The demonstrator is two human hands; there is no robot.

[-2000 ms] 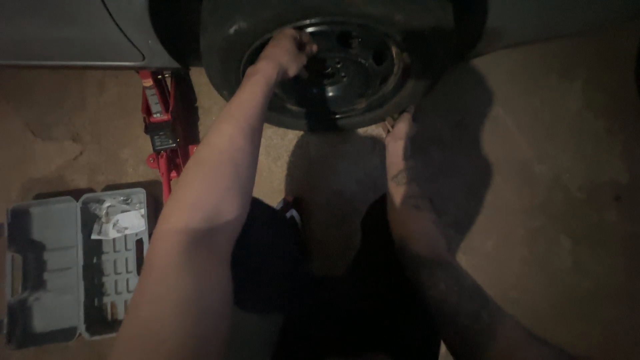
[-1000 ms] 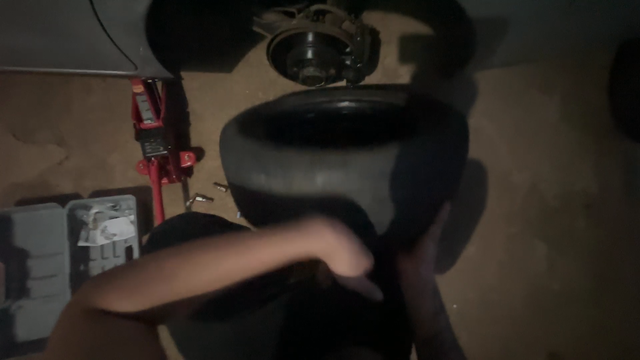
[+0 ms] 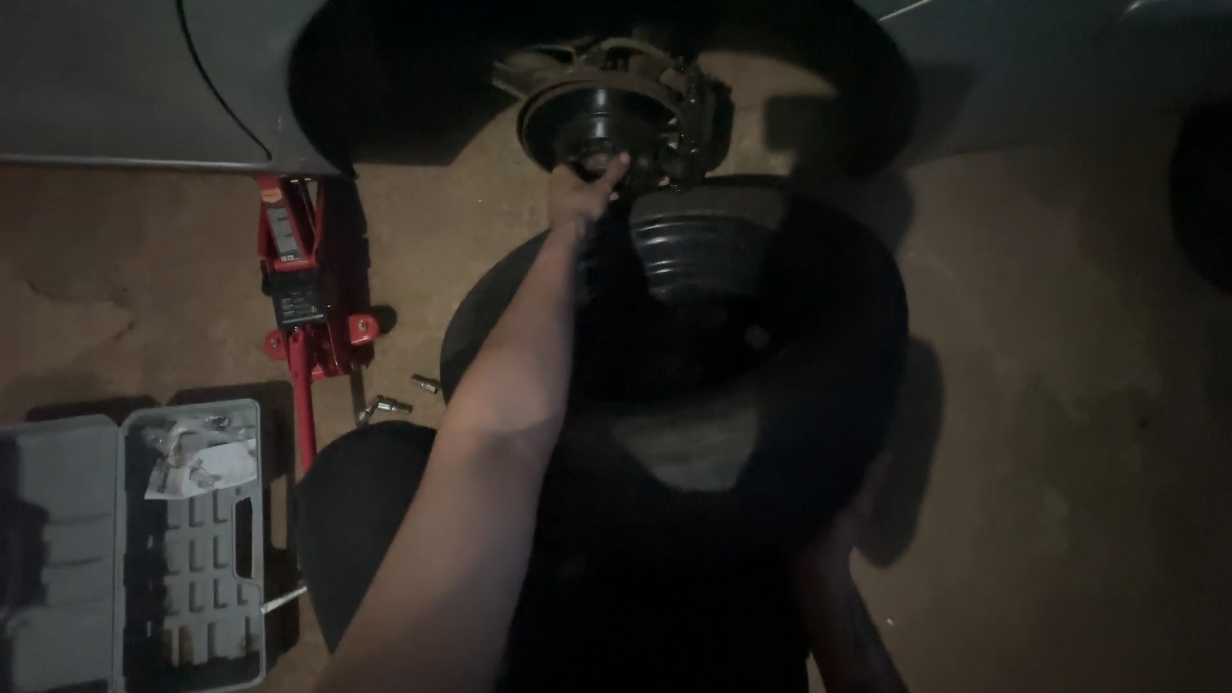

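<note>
My left hand (image 3: 582, 192) reaches over the wheel to the wheel hub (image 3: 602, 154), its fingers at the lower front of the brake disc (image 3: 539, 120). Whether it grips anything there is hard to see. The removed car wheel, a black tire (image 3: 866, 279) on a dark steel rim (image 3: 707, 241), leans in front of my body, tilted with its inner side up toward the hub. My right hand (image 3: 857, 500) is in deep shadow at the tire's lower right edge, against the rubber; its fingers are mostly hidden.
A red floor jack (image 3: 313, 337) stands under the car's sill (image 3: 144, 164) on the left. Several metal sockets (image 3: 393, 405) lie on the ground beside the tire. An open grey plastic tool case (image 3: 192, 423) holds a plastic bag (image 3: 202, 462) with paper at lower left.
Two seconds ago the wheel was at the hub; it has come off and toward me, baring the brake disc. Since one second ago my left hand has moved forward from near my body to the hub.
</note>
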